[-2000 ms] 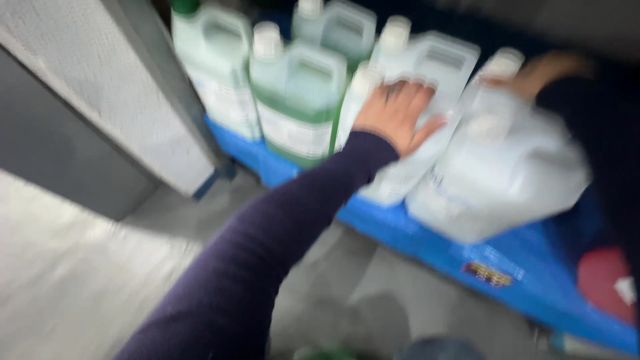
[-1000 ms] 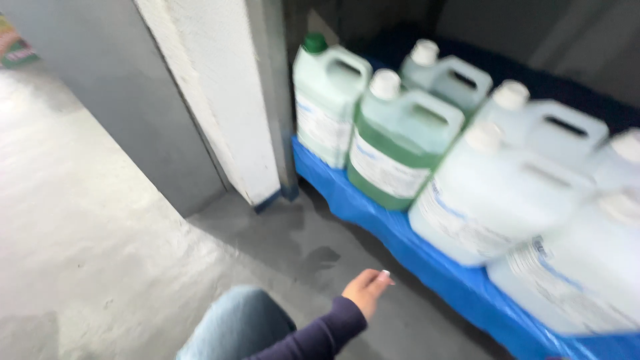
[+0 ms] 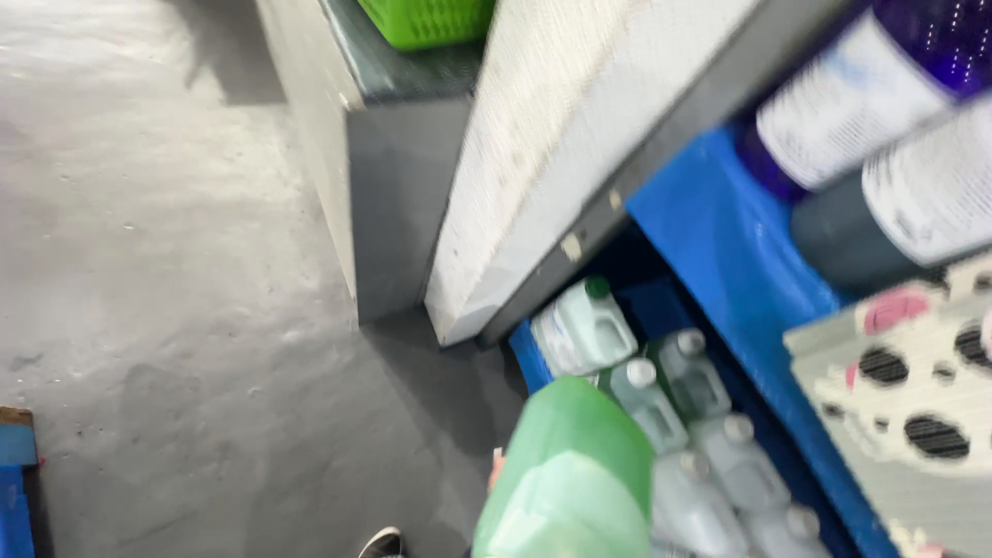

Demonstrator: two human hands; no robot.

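Note:
A green plastic container (image 3: 570, 465) with a paler lower part stands out large in the foreground at the bottom centre. A small part of my left hand (image 3: 497, 467) shows against its left side; the container hides the rest. My right hand is out of sight. Behind the container, on the low blue-covered shelf, are a pale jug with a green cap (image 3: 585, 329), a white-capped jug (image 3: 647, 403) and several more translucent jugs (image 3: 697, 496).
An upper blue-covered shelf (image 3: 721, 225) holds dark bottles with white labels (image 3: 860, 108). A patterned box (image 3: 914, 387) is at right. A white post (image 3: 558, 155) and a grey cabinet (image 3: 407, 209) bearing a green basket (image 3: 434, 23) stand beside the grey floor (image 3: 194, 310).
The view has swung strongly, showing the upper shelf. My left hand, bare-fingered over the floor one second ago, is now at the green container. My right hand, on a jug two seconds ago, has left view.

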